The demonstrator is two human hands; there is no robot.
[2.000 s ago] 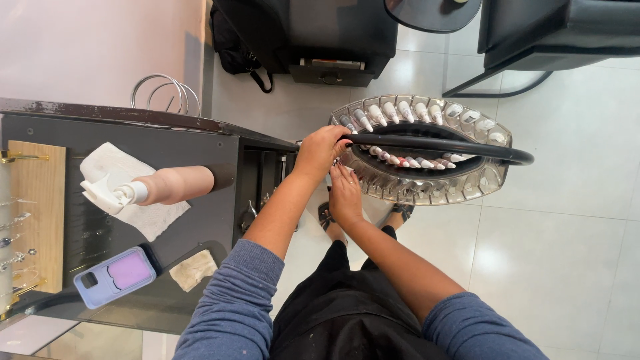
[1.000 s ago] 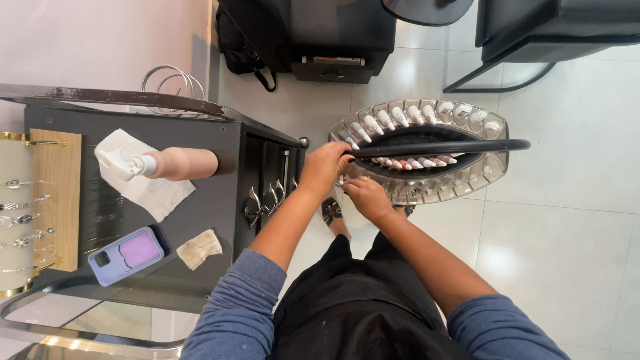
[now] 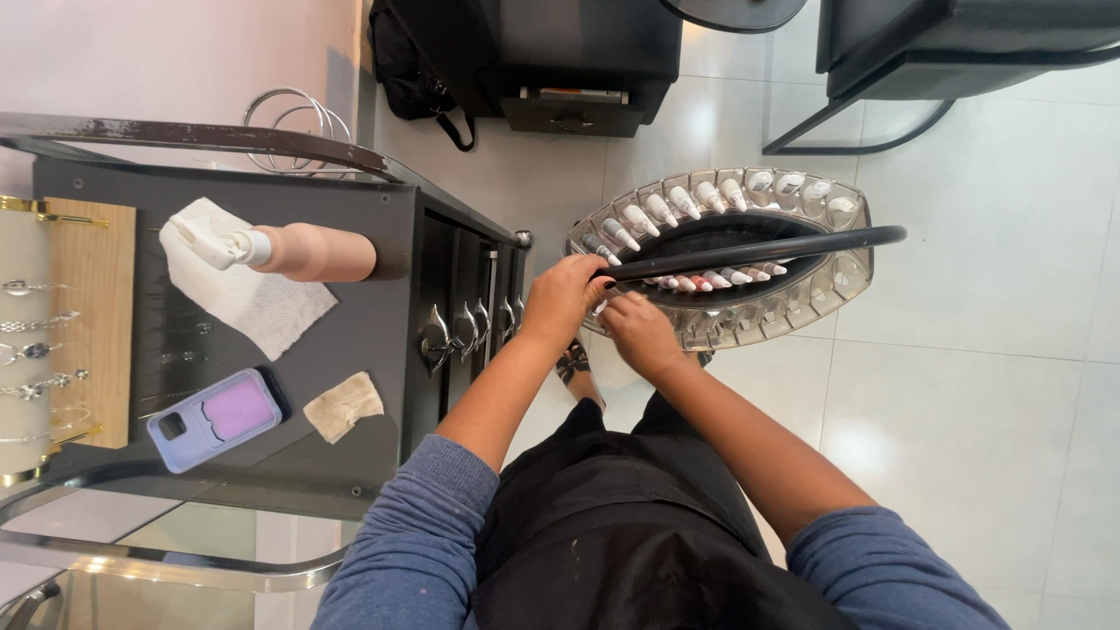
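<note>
An oval rack of clear plastic compartments [image 3: 853,297] holds small pointed-cap bottles [image 3: 661,208] along its far side and in its dark middle. A black curved handle [image 3: 770,252] arches over it. My left hand [image 3: 564,293] is closed around the handle's near left end. My right hand [image 3: 639,331] is at the rack's lower left rim, close beside my left hand, fingers bent; whether it holds anything is hidden.
On the dark cabinet top [image 3: 350,324] at left are a pink pump bottle [image 3: 319,252], a white cloth [image 3: 289,315], a cased phone [image 3: 214,420], a small stained cloth [image 3: 344,407] and a bracelet display [image 3: 92,324]. Black furniture [image 3: 595,52] and a chair [image 3: 910,52] stand beyond.
My right hand has shifted slightly along the rack's left edge, its fingers now more bent. My left hand stays on the handle.
</note>
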